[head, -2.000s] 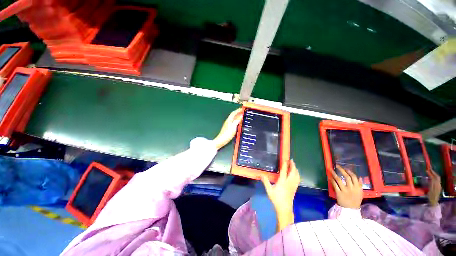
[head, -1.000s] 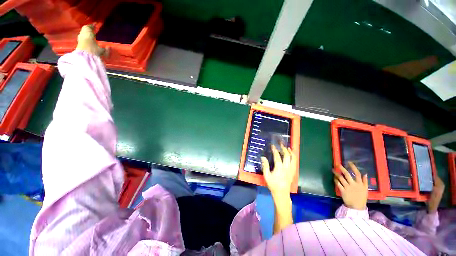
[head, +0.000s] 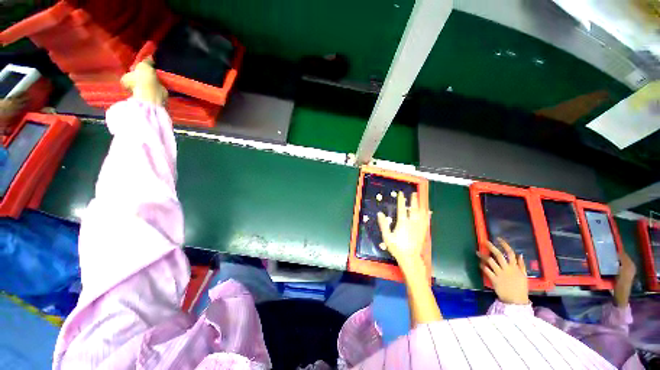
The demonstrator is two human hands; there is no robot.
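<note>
A tablet (head: 369, 238) in an orange foam tray (head: 366, 267) lies on the green belt in front of me. Its dark screen shows several light dots. My right hand (head: 407, 230) is over it with fingers spread, fingertips at the glass. My left hand (head: 147, 83) is stretched to the upper left and grips the near left edge of the top tray on the stacked foam trays (head: 189, 108). A dark tablet (head: 195, 54) lies in that top tray, which sits slightly tilted. My left fingertips are partly hidden by the tray edge.
Trays with tablets (head: 509, 224) lie side by side at the right, with another person's hand (head: 506, 272) on the nearest. More trays (head: 45, 162) and a white-framed item (head: 16, 81) are at the far left. A pale post (head: 405, 79) rises behind the belt. A paper sheet (head: 626, 115) hangs upper right.
My left hand left the front tablet, reached the stack and now raises the top tray's edge slightly. The front screen changed from a text list to light dots under my right hand.
</note>
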